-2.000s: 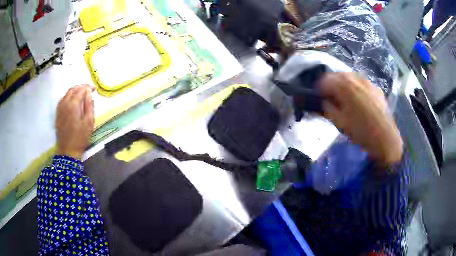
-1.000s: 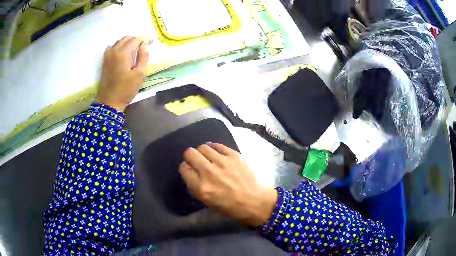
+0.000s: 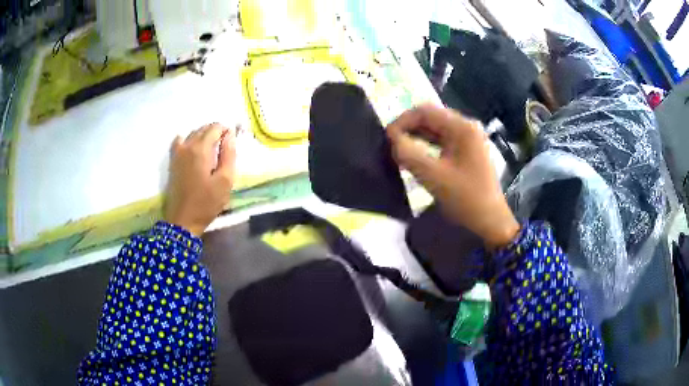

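Note:
My right hand (image 3: 449, 170) pinches a black fabric piece (image 3: 347, 147) by its right edge and holds it raised, partly in front of the yellow template frame (image 3: 261, 113). The frame is white inside. My left hand (image 3: 202, 170) rests on the white template base (image 3: 98, 158), left of the frame, with no object seen in it. A second black piece (image 3: 302, 320) lies flat on the table's front part. A third (image 3: 442, 252) lies partly behind my right wrist.
A wavy black strip (image 3: 347, 245) crosses a yellow tape strip (image 3: 291, 238). A green piece (image 3: 471, 320) lies near the front right. A clear plastic bag (image 3: 604, 143) with black contents stands at right, beside a black pile (image 3: 483, 75) and a tape roll (image 3: 538, 114). The sewing head (image 3: 185, 34) is at the back left.
My right hand has moved from the front fabric piece up and right, and now holds a raised black piece. My left hand stays on the template base. The camera view has shifted.

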